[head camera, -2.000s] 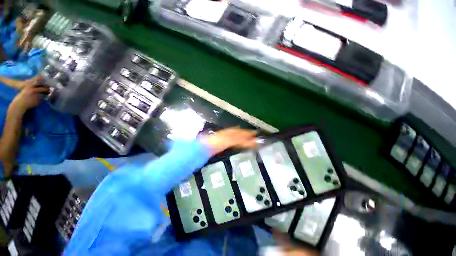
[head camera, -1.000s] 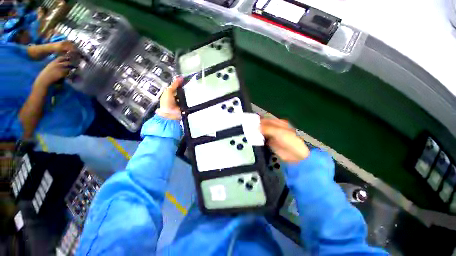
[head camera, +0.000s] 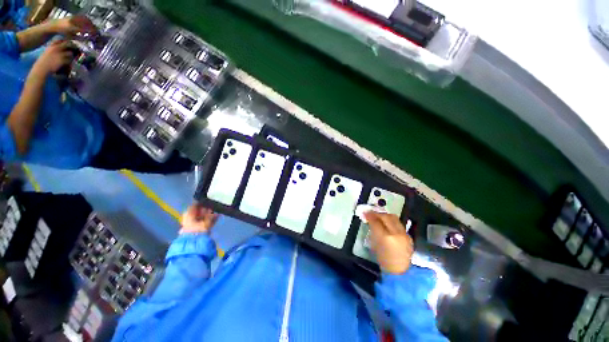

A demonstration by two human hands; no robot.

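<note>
A black foam tray [head camera: 270,221] lies on the dark bench in front of me with a row of several pale green phones [head camera: 300,197], camera circles toward the far edge. My left hand [head camera: 198,219] grips the tray's near left corner. My right hand [head camera: 390,242] is over the rightmost phone [head camera: 378,198] and pinches a small white piece [head camera: 364,212] just below its camera circles. Whether the piece touches the phone cannot be told. Part of another dark tray [head camera: 274,133] shows behind the tray's far edge.
A neighbouring worker's hands [head camera: 59,55] are at clear blister trays [head camera: 163,150] at upper left. A small silver device [head camera: 445,236] lies right of the tray. Another phone tray [head camera: 579,226] is at far right. A white shelf [head camera: 527,47] holds a clear tray.
The tray has turned from upright in my view to lying crosswise, camera ends now away from me. My left hand has moved down to its near left corner. My right hand has moved over the rightmost phone.
</note>
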